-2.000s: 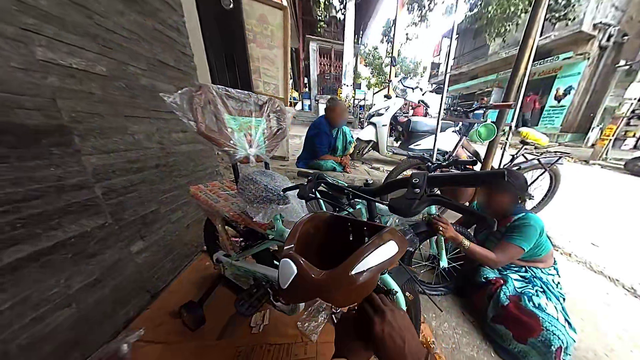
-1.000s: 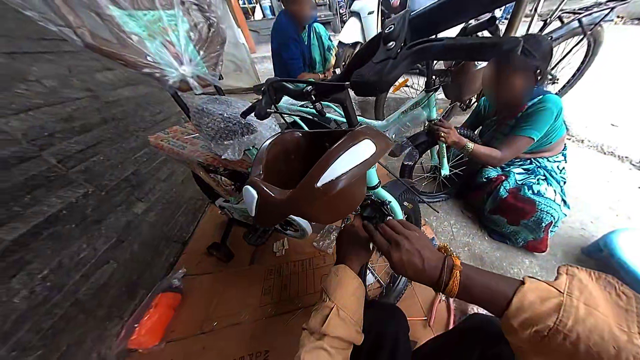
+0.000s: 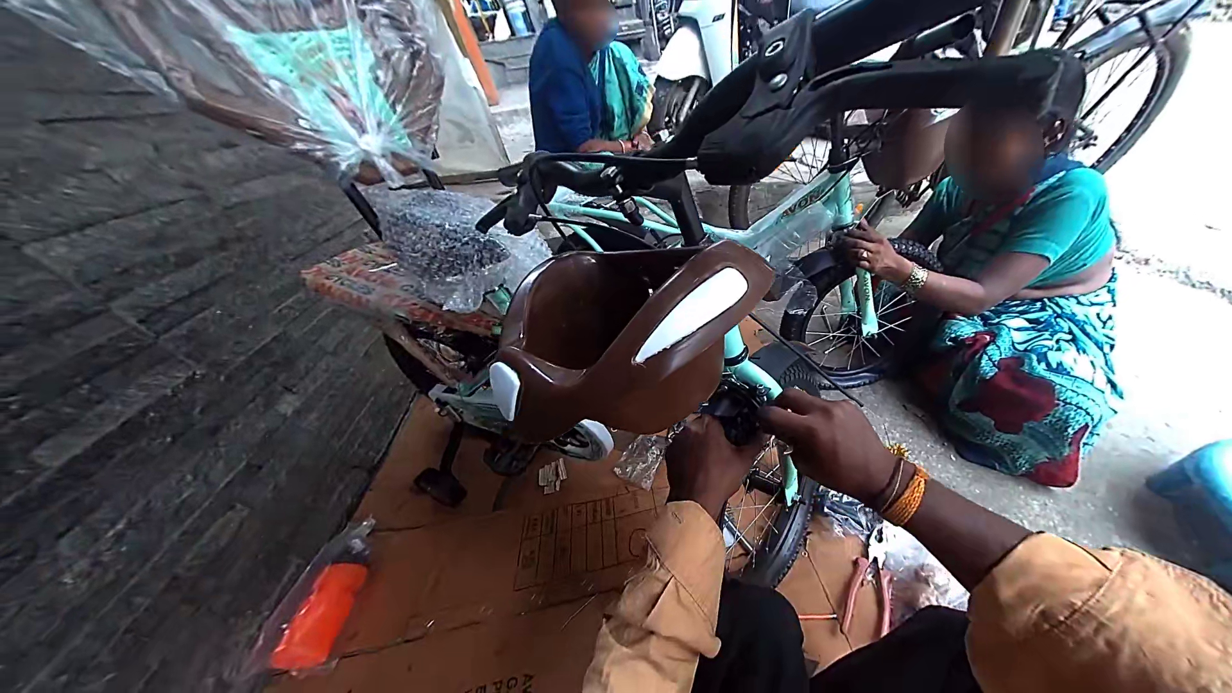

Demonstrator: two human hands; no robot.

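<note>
A mint-green bicycle with a brown plastic front basket (image 3: 626, 356) stands before me. Below the basket, my left hand (image 3: 710, 467) is closed around a black part, seemingly the front brake (image 3: 736, 409), beside the fork (image 3: 746, 366). My right hand (image 3: 833, 443) has its fingertips at the same part from the right, by the fork leg; what they pinch is hidden. Under my hands is the spoked front wheel (image 3: 784, 544). Black handlebars (image 3: 616, 178) rise above the basket. Pliers with red handles (image 3: 866, 587) lie on the ground right of the wheel.
Cardboard (image 3: 462, 549) covers the ground, with an orange item in a plastic bag (image 3: 322, 616). A stone wall (image 3: 144, 337) runs along the left. A co-worker (image 3: 1020, 260) sits at another bicycle on the right; another person (image 3: 577, 87) sits behind. A blue object (image 3: 1198, 500) is at right.
The view has tilted down and moved closer since the earliest frame. Both my hands stay by the front fork, below the basket.
</note>
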